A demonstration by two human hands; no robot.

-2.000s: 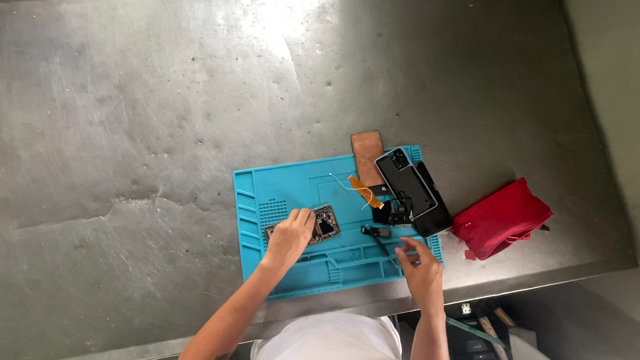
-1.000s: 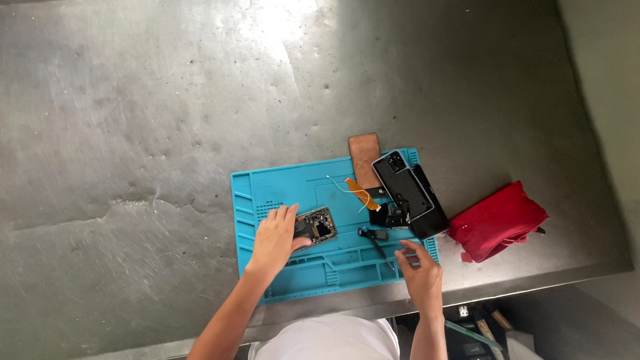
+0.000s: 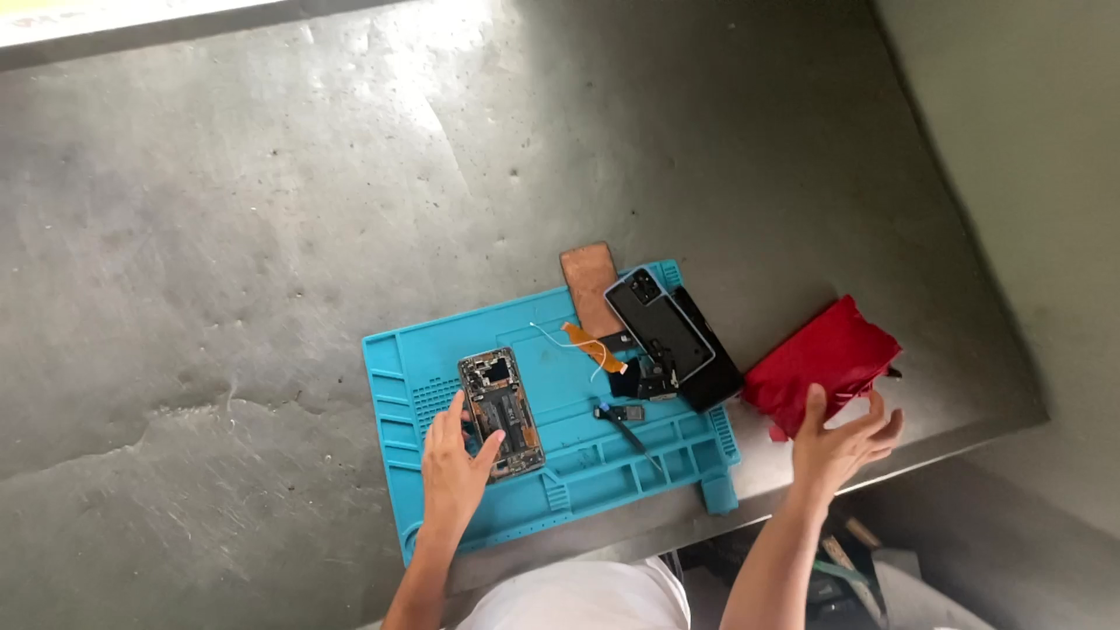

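An opened smartphone (image 3: 500, 411), its battery and inner parts showing, lies upright in view on a blue silicone repair mat (image 3: 542, 350). My left hand (image 3: 459, 464) rests at its lower left, fingers along the left edge and thumb on the lower part; whether it grips the phone is unclear. My right hand (image 3: 840, 442) is at the near side of a red cloth pouch (image 3: 814, 363), thumb and fingers apart, nothing seen between them. Between the hands lie an orange flex cable (image 3: 595, 347), a thin white wire (image 3: 556, 338), small black parts (image 3: 656, 385) and a dark slim tool (image 3: 634, 437).
A phone back cover (image 3: 661, 324) overlaps a black flat panel (image 3: 709, 376) at the mat's right side. A brown rectangular piece (image 3: 591, 284) lies across the mat's far edge. The metal table's front edge (image 3: 945, 444) runs below the pouch, with assorted items beneath.
My right hand has moved right, from beside the mat's small parts to the red pouch. The phone has turned from lying slantwise to more upright, with my left hand beside it. The view has shifted.
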